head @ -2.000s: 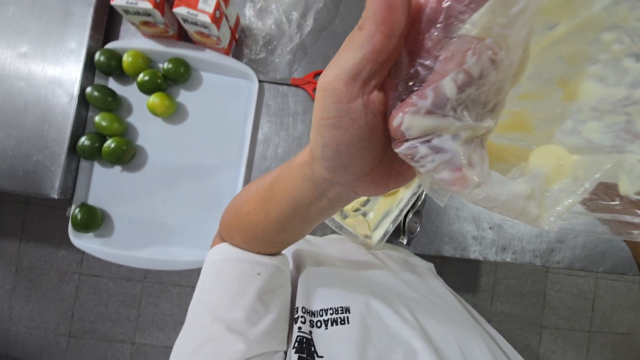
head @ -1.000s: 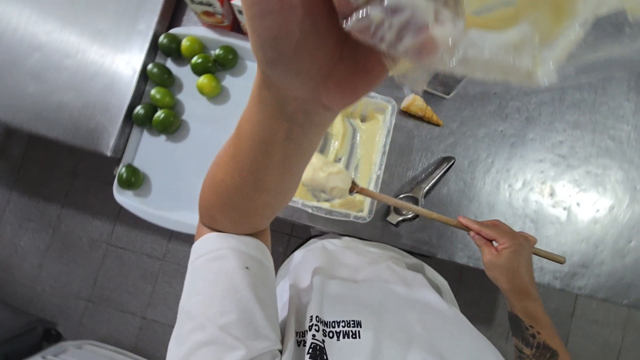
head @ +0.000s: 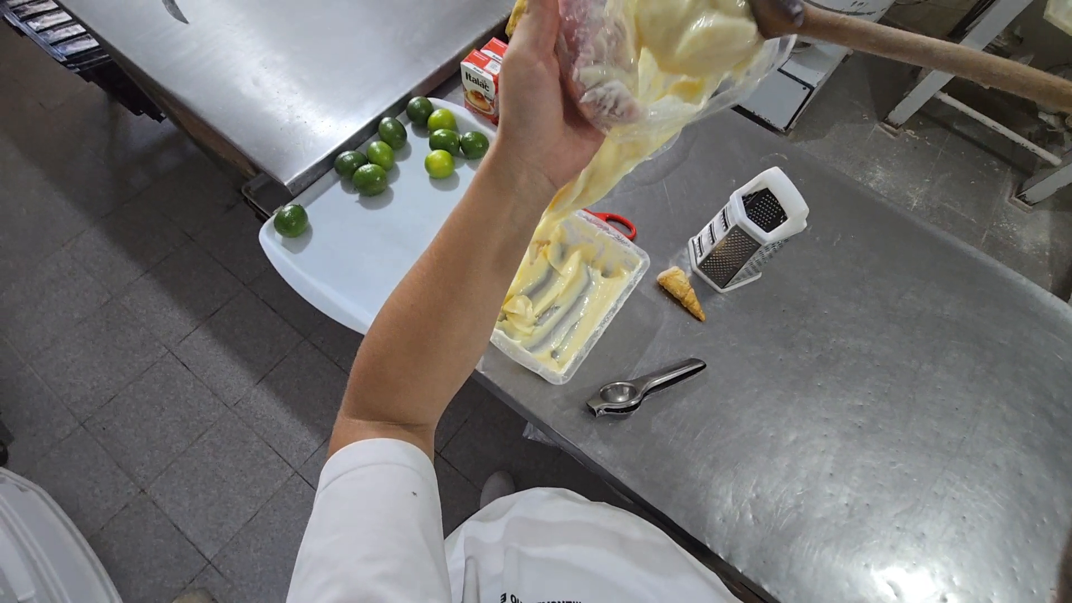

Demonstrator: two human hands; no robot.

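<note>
At the top, my left hand [head: 553, 109] is closed around a clear plastic bag [head: 603, 84] that is smeared inside and holds pale yellow cream [head: 691, 38]. A wooden spoon [head: 930, 50] reaches in from the right edge, its dark head against the cream at the bag's mouth. My right hand is outside the view. A thick strand of cream [head: 599, 176] hangs below the bag, above or into a white rectangular tub [head: 599, 339] streaked with the same cream. My left forearm covers part of this tub.
Limes [head: 369, 179] lie on a white tray [head: 327, 285] at left, near red-and-white cartons [head: 481, 82]. On the steel table [head: 804, 419] are a metal citrus squeezer [head: 624, 395], a cone-shaped pastry [head: 682, 293], a box grater [head: 741, 234] and red-handled scissors [head: 618, 222].
The wooden spoon, in the tub with my right hand on its handle a second ago, is now up at the bag. My right hand has left the view. The view has shifted.
</note>
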